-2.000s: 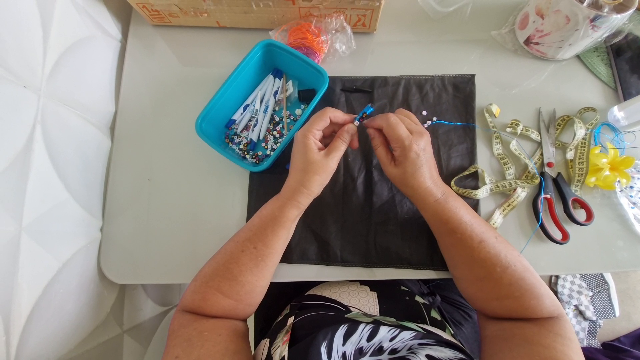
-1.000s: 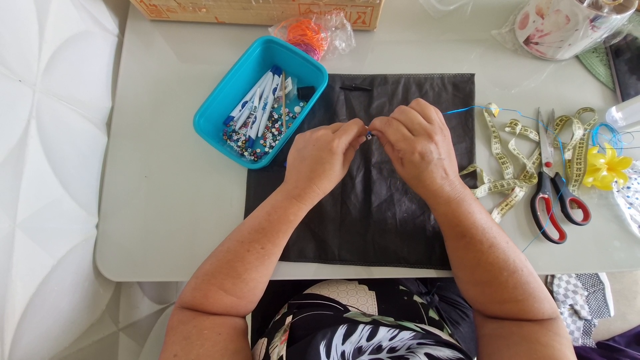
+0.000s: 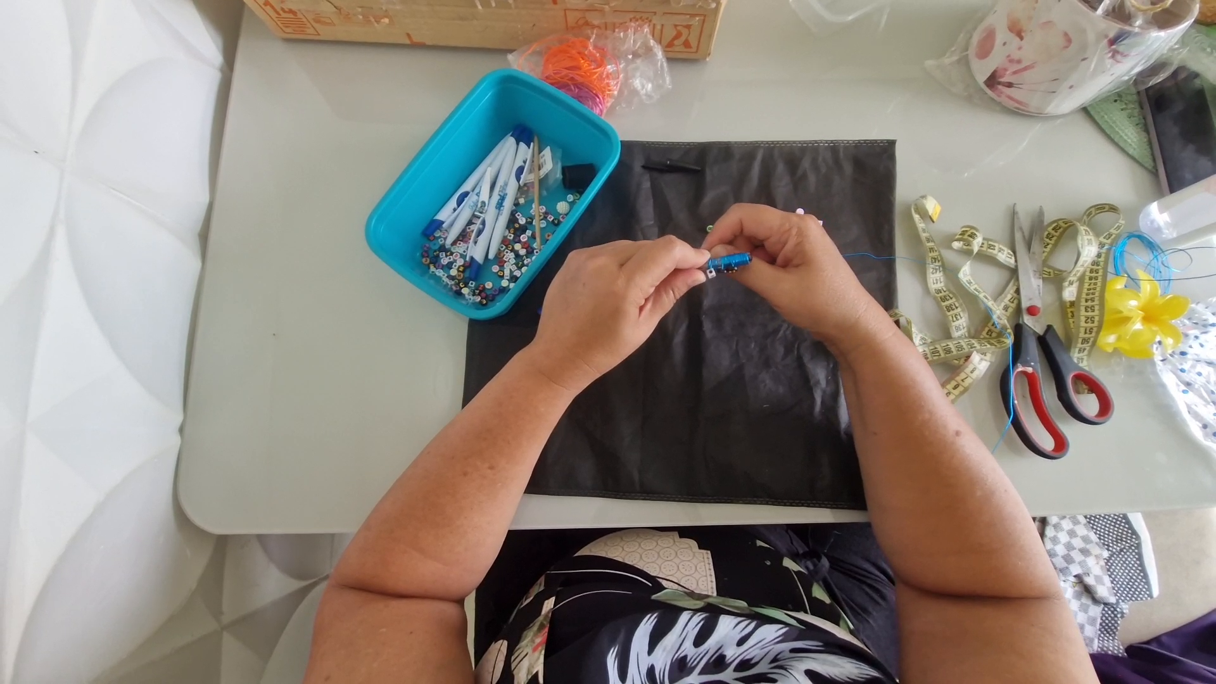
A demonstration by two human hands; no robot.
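Above a black cloth point(image 3: 655, 408), my left hand point(image 3: 622, 299) pinches one end of a small blue piece wound with cord point(image 3: 729, 263), with a white bead point(image 3: 711, 273) at that end. My right hand point(image 3: 793, 271) has its fingers on the other end of the piece. A thin blue cord point(image 3: 879, 256) runs from behind my right hand toward the right. Pale beads point(image 3: 807, 215) show just past the right knuckles. Left of the hands stands a turquoise plastic box point(image 3: 394, 223) with white-and-blue pens point(image 3: 499, 204), a wooden stick and many small beads point(image 3: 494, 261).
A black pen cap point(image 3: 672, 166) lies on the cloth. To the right are a yellow tape measure point(image 3: 936, 266), scissors point(image 3: 1034, 332) with parted blades, and a yellow flower point(image 3: 1143, 315). Behind are a bag of orange cord point(image 3: 579, 71) and a cardboard box point(image 3: 494, 24).
The blue piece, hidden by my fingers one second ago, shows between my hands again. My right hand has turned and its fingers have shifted.
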